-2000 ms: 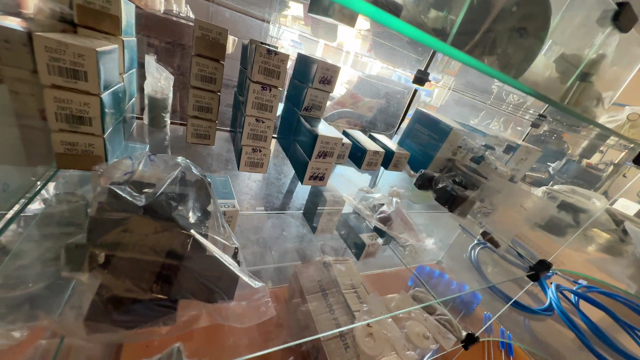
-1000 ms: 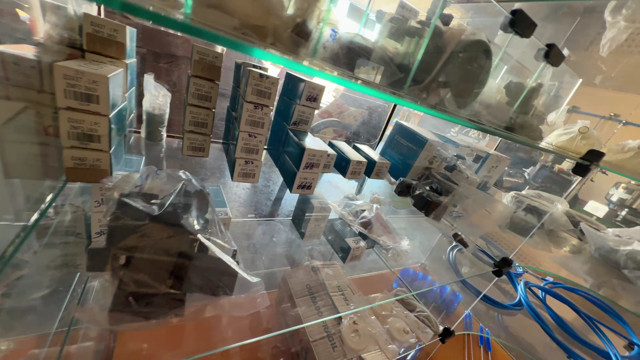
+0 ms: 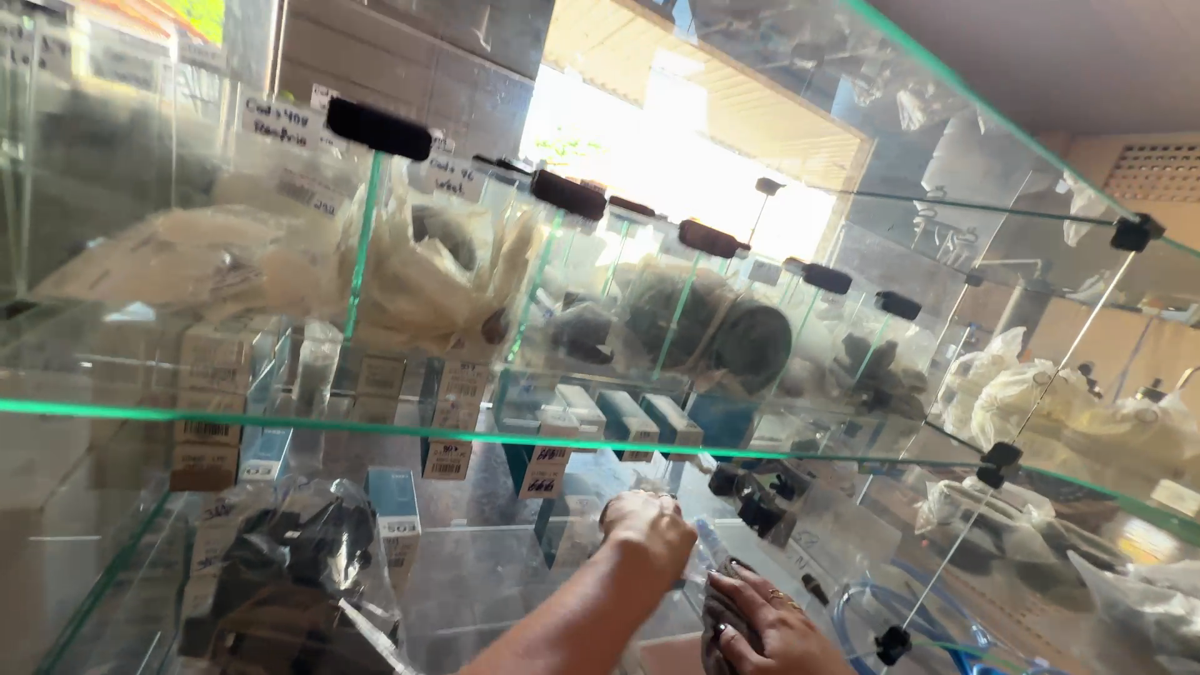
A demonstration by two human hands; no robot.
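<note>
My left hand (image 3: 647, 525) reaches into the glass shelving below the green-edged shelf, its fingers curled near a clear plastic bag by the small boxes; whether it grips the bag is hidden. My right hand (image 3: 764, 619) lies to its right, rings on a finger, its fingers over a dark greyish cloth (image 3: 727, 623). A bit of clear plastic (image 3: 708, 544) shows between the two hands. Just left of my left hand stands a teal and white box (image 3: 562, 530). More teal and white boxes (image 3: 626, 427) sit behind the shelf edge.
The green glass shelf edge (image 3: 581, 442) crosses above my hands. Dark parts in a clear bag (image 3: 291, 572) lie at the left. Black fittings (image 3: 764, 497) and blue tubing (image 3: 862, 609) are at the right. Bagged parts (image 3: 441, 272) rest on the upper shelf, between glass dividers with black clips (image 3: 567, 194).
Both my hands have come into view inside the shelving, the right one with a cloth. The view has tilted up, showing more of the upper shelf.
</note>
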